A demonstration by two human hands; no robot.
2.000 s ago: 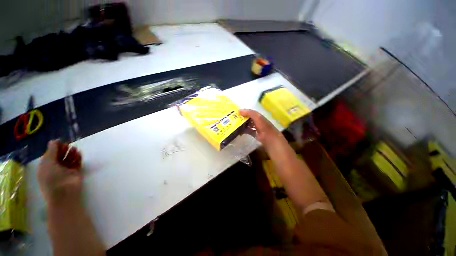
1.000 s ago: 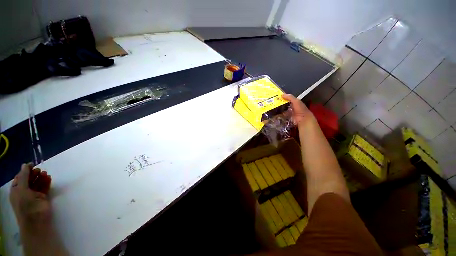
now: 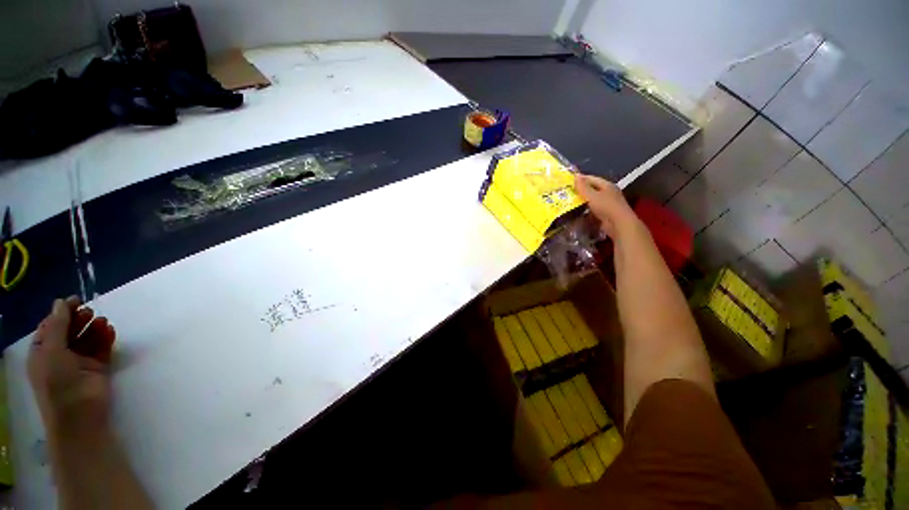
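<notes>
My right hand (image 3: 601,202) grips the near right edge of a yellow box (image 3: 546,181) in clear film. This box lies on or against another yellow box (image 3: 510,211) at the bench's right edge; their overlap hides the exact contact. Loose clear film (image 3: 575,251) hangs over the edge below my right hand. My left hand (image 3: 75,351) is over the bench at far left, fingers curled. A small pale sliver shows at its fingertips; whether it is held is unclear.
An open carton (image 3: 505,299) with rows of yellow boxes stands below the bench edge. The black band (image 3: 130,244) bears crumpled clear film (image 3: 249,187), yellow-handled scissors (image 3: 14,263) and a round blue-purple item (image 3: 485,129). A red stool (image 3: 663,231) is at right.
Since the oldest frame, my right hand has carried its box right to the other yellow box. Over the last second, the two boxes have stayed together and my left hand remains curled.
</notes>
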